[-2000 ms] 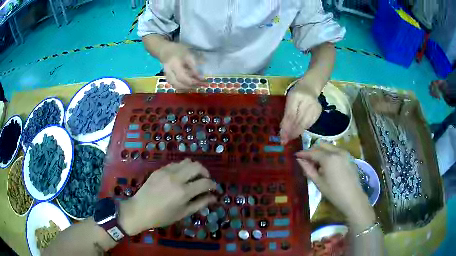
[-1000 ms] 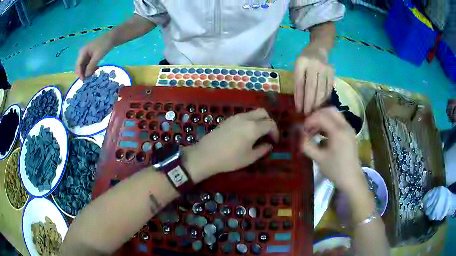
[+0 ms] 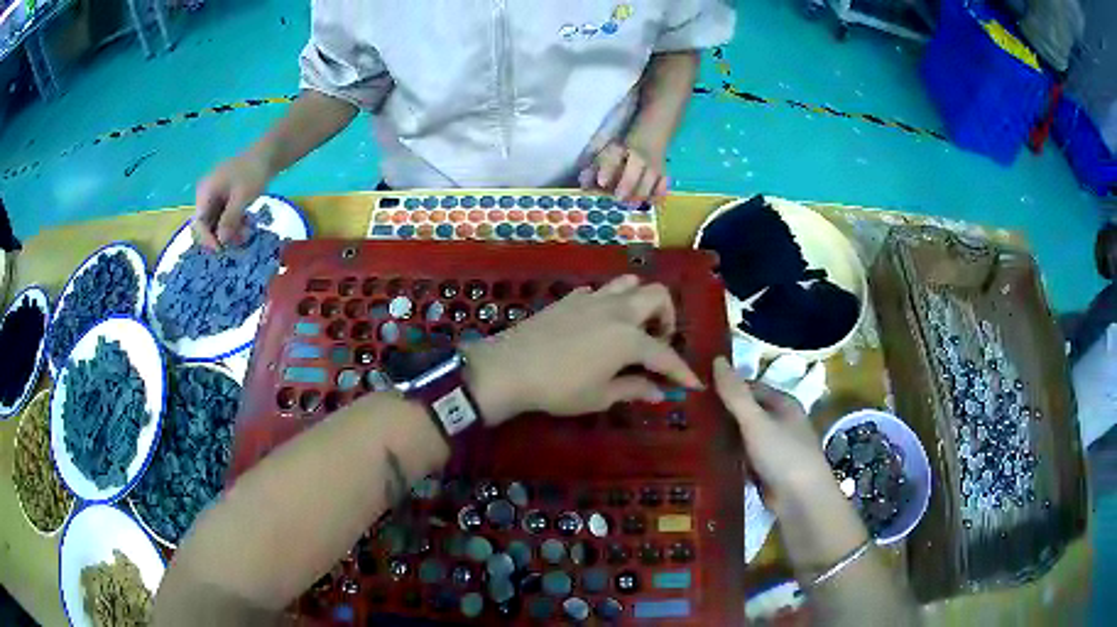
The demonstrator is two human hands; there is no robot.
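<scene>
A dark red tray [image 3: 490, 456] with two keyboard-shaped fields of holes lies in front of me. Loose shiny round pieces [image 3: 500, 566] are scattered over both fields, some in holes and some on top. Blue-grey bars and one yellow bar sit in slots. My left hand [image 3: 594, 349], with a watch and band on the wrist, reaches across the upper field, palm down, fingers apart, with nothing visible in it. My right hand [image 3: 778, 435] is at the tray's right edge, its fingertips touching or very near the rim; its grip is unclear.
White, blue-rimmed plates of grey-blue [image 3: 218, 282], teal [image 3: 105, 404] and mustard pieces stand left. A bowl of black pieces [image 3: 802, 306], a pale cup of discs [image 3: 872, 472] and a brown box [image 3: 980, 404] are right. Behind is a dotted strip [image 3: 515, 218] and a person, one hand at a plate.
My left hand moved from the lower left to the upper right of the tray. My right hand lowered slightly along the edge. The other person's hand has left the tray's right side.
</scene>
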